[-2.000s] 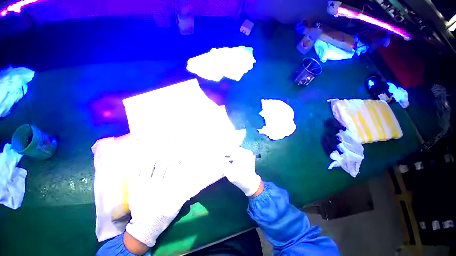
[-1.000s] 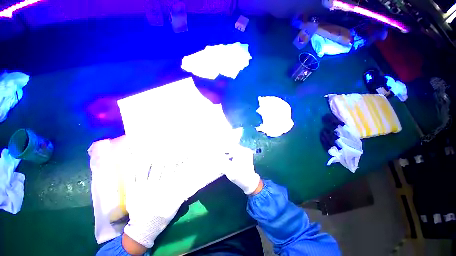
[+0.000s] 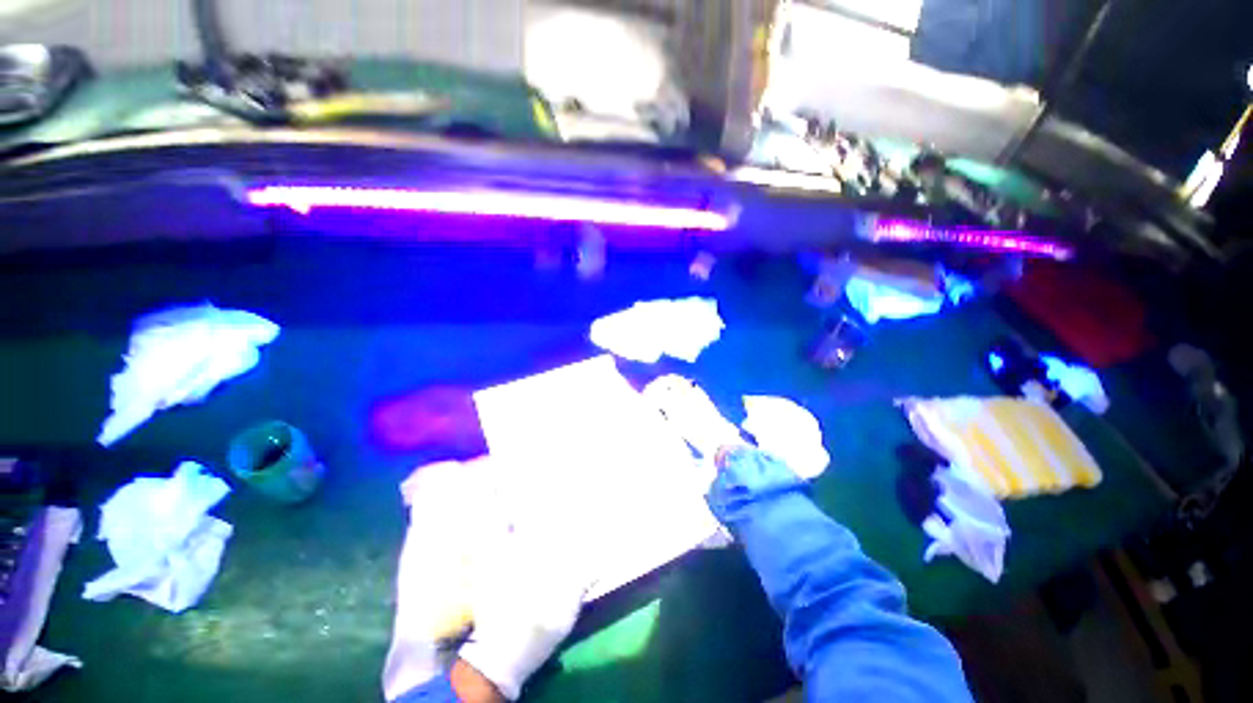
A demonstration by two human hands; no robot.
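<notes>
White paper sheets (image 3: 584, 453) lie washed out by glare on the bench in front of me, over a white padding cloth (image 3: 433, 563). My left hand (image 3: 529, 632), in a white glove, lies on the near edge of the white area; its fingers blend into the glare. My right hand (image 3: 690, 416), also white-gloved, is at the far right edge of the sheets, between two white wipes. Its fingers are blurred, and I cannot tell if it holds anything. No circuit board can be made out under the hands.
Crumpled wipes (image 3: 165, 536) and a green pot (image 3: 279, 464) stand left. Beyond the sheets are another wipe (image 3: 660, 330) and a small clear cup (image 3: 838, 341). A striped folded towel (image 3: 1010, 446) lies right. A UV lamp (image 3: 495, 206) runs along the shelf edge.
The view has tilted up, bringing the shelf and lamp in. My right hand has moved forward from the sheets' near right side to their far right edge. My left hand stays near the front.
</notes>
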